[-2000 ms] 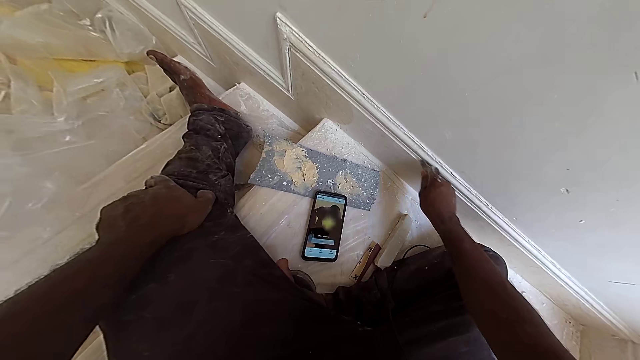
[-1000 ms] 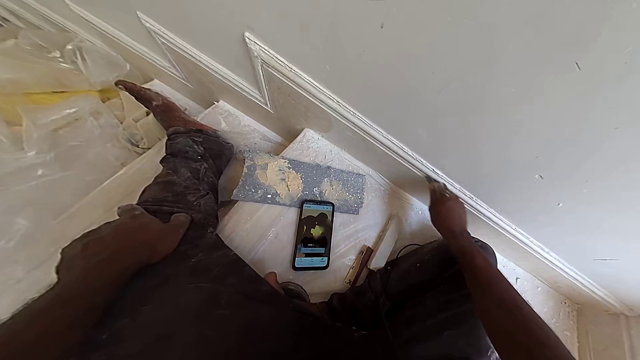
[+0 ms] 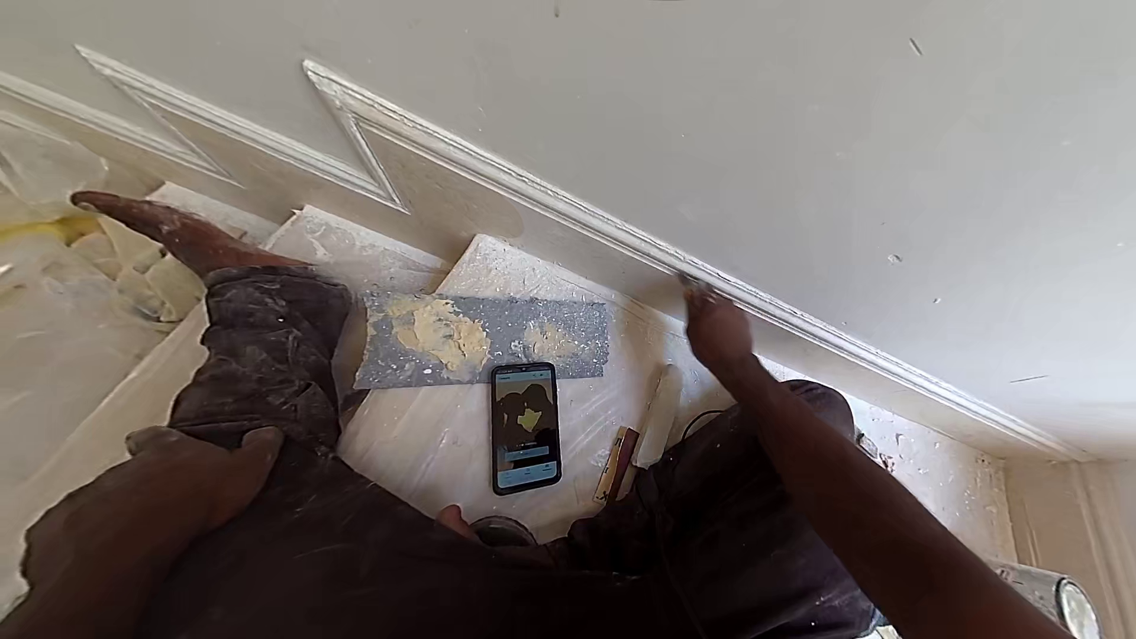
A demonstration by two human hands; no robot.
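My left hand [image 3: 200, 479] rests on the dark trousers over my leg, thumb apart from the fingers, holding no tool. Against the lower edge of the white skirting moulding [image 3: 568, 209] is my right hand [image 3: 717, 327], its fingers bent around something small; blur hides what it is. A grey board [image 3: 577, 333] with cream filler [image 3: 444, 333] on it lies across the step, left of the right hand. The smartphone [image 3: 525, 430], its screen lit, lies at the board's near edge. Nearer my knee are a narrow red and yellow item [image 3: 615, 466] and a pale strip [image 3: 658, 415].
White, dusty stair treads [image 3: 497, 266] run along the wall. Clear plastic sheeting [image 3: 80, 328] covers the left side. My bare foot [image 3: 173, 231] extends at upper left. A round dark container [image 3: 503, 531] sits between my legs, and a metal can [image 3: 1056, 595] stands at lower right.
The view has shifted somewhat. My right hand stays at the moulding, and my left hand stays on my leg.
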